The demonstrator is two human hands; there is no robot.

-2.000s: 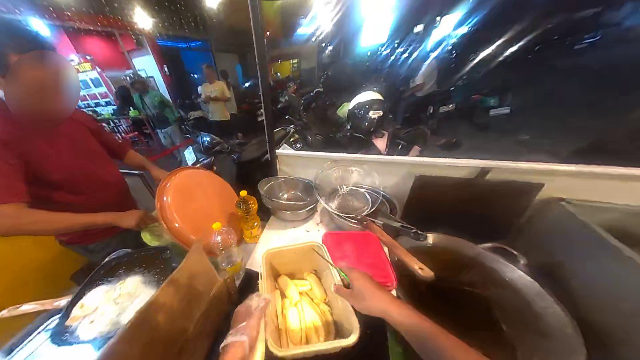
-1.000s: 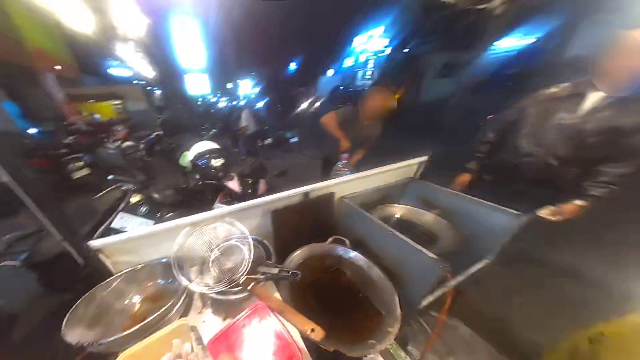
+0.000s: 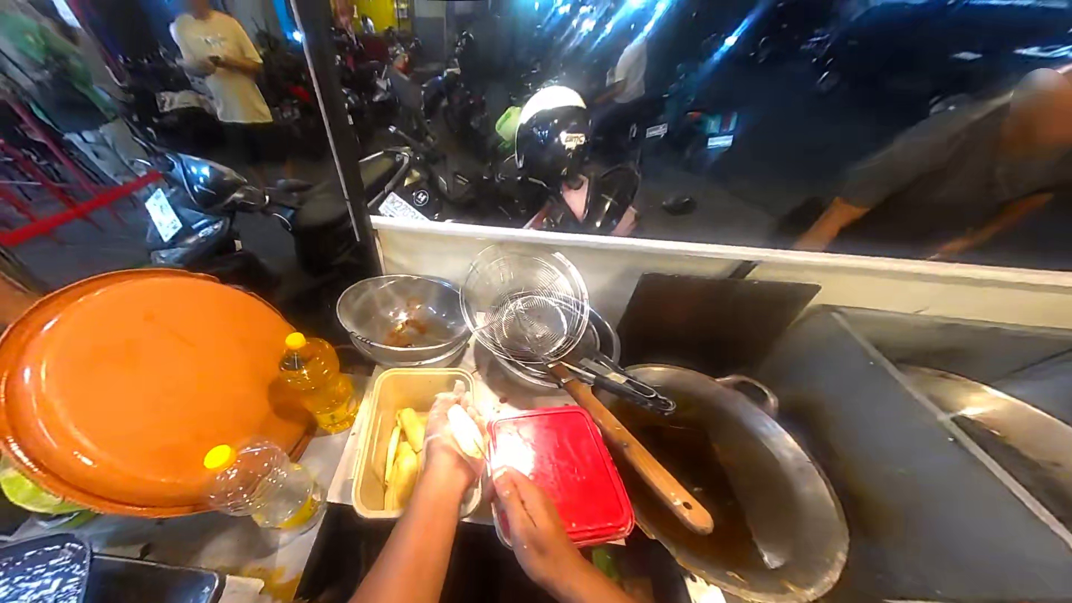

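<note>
My left hand, in what looks like a clear plastic glove, holds a pale peeled banana over the right side of a cream plastic tub. More peeled bananas lie in the tub. My right hand is at the near left edge of a red-lidded plastic container, its fingers close together. Whether it grips anything is hidden. A wooden-handled wire strainer rests behind the container, its handle reaching over a large metal wok of dark oil.
Oil bottles stand left of the tub beside a large orange round tray. Glass bowls sit behind the tub. Black-handled tongs lie by the wok. A metal-walled burner bay is at the right; a person leans beyond the counter wall.
Two seconds ago my right hand was at the tub's right edge with a knife-like tool; now it is at the red-lidded container. The view swung right and came back.
</note>
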